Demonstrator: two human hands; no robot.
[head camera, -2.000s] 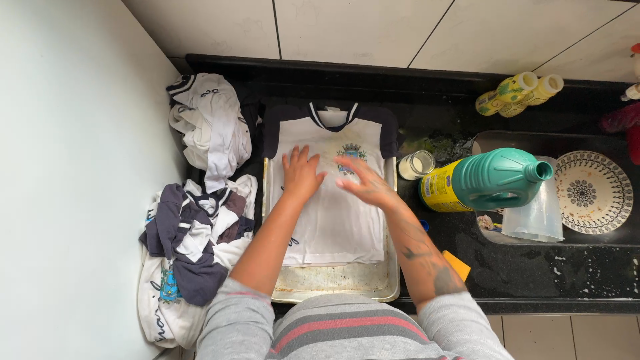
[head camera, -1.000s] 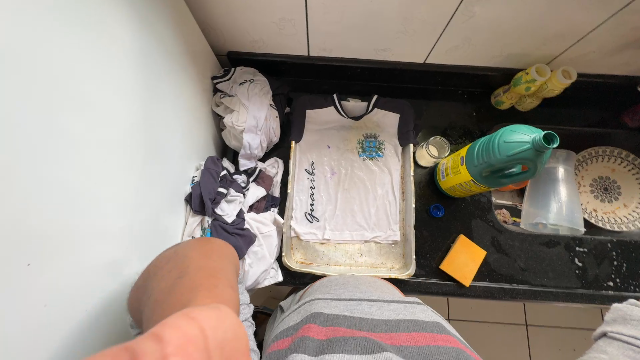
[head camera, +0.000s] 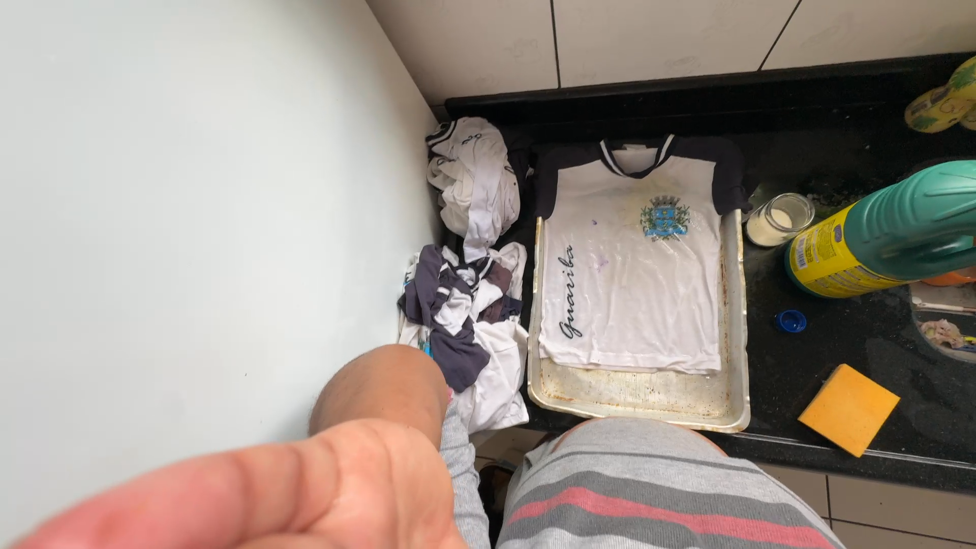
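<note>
My left hand (head camera: 305, 488) is raised close to the camera at the lower left, its palm bare and a finger stretched out; the frame's edge cuts off part of it. Behind it shows my bent arm, near a heap of navy and white clothes (head camera: 457, 305). A white T-shirt with navy sleeves (head camera: 640, 282) lies face up over a worn metal baking tray (head camera: 640, 400), its collar and sleeves beyond the far rim. It bears a crest, dark lettering, small purple marks and a damp, yellowish patch near the collar. My right hand is out of view.
Right of the tray are a glass jar of white contents (head camera: 779, 219), a green bottle with a yellow label (head camera: 877, 236), a blue cap (head camera: 791, 320) and an orange sponge (head camera: 850, 409). Another bundled shirt (head camera: 476, 179) sits against the white panel (head camera: 191, 191).
Both hands, earlier on the shirt, have left it. My left hand has come up near the camera and my right has gone out of view. The view has shifted left.
</note>
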